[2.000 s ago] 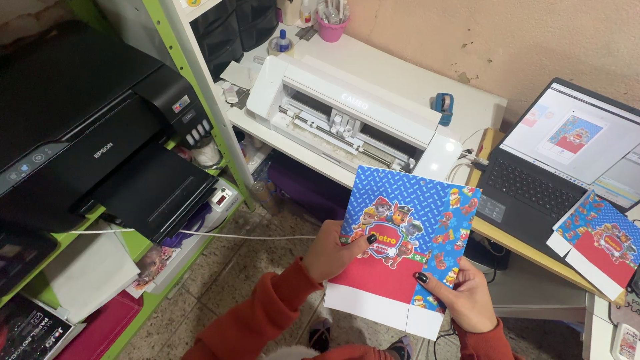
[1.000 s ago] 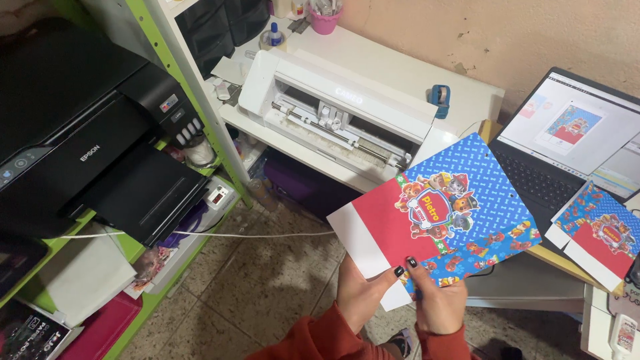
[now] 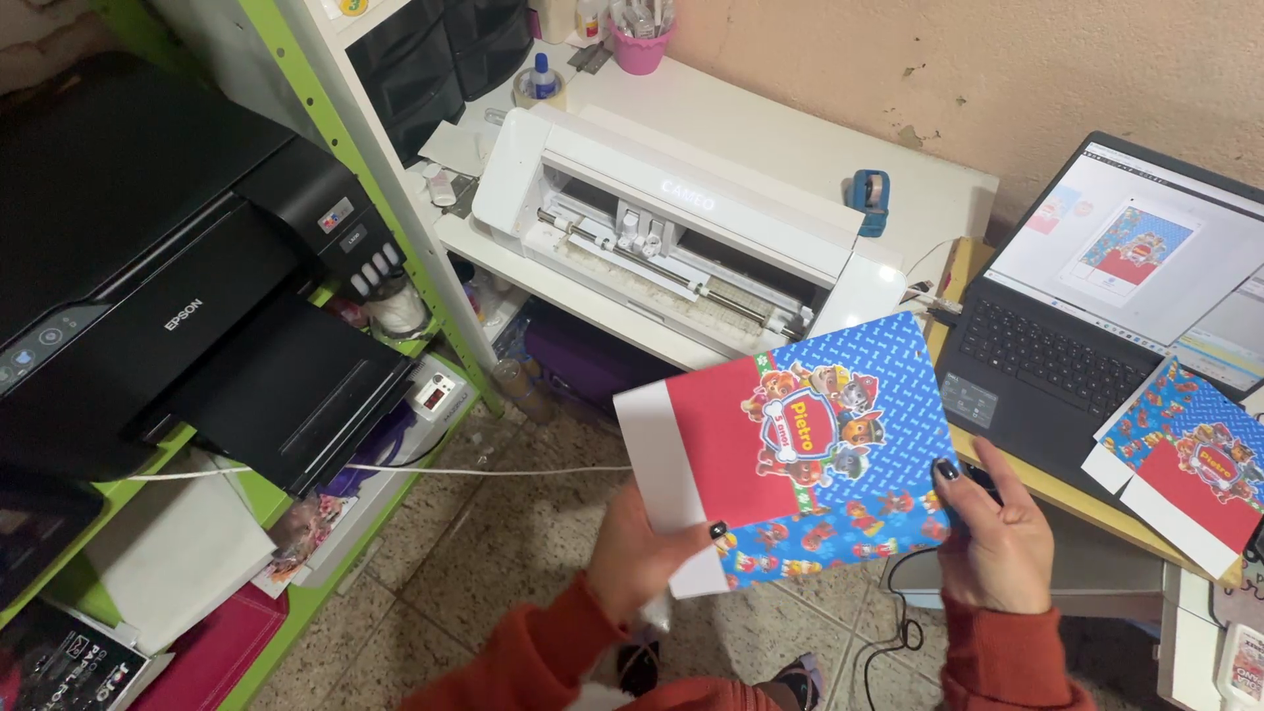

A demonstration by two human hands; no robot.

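A printed card sheet (image 3: 731,444), red and blue with cartoon dogs, a bone pattern and a white strip along one side, is held sideways in front of me. My left hand (image 3: 642,553) grips its lower left edge, thumb on top at the white strip and fingers hidden beneath. At the right edge, my right hand (image 3: 992,533) touches the sheet with thumb and a fingertip, other fingers spread. A similar printed piece (image 3: 1200,474) lies over the corner of an open laptop (image 3: 1047,346), whose screen displays a matching design.
A white Cameo cutting machine (image 3: 691,197) stands on a white table, with a blue tape dispenser (image 3: 869,202) behind its right end. At left, a black Epson printer (image 3: 183,316) sits on a green-edged shelf, its tray sticking out. A white cable (image 3: 494,471) spans the gap below the machine.
The sheet was upright two seconds ago and now lies turned sideways, its white strip to the left. My right hand has moved from beside my left hand to the sheet's right edge.
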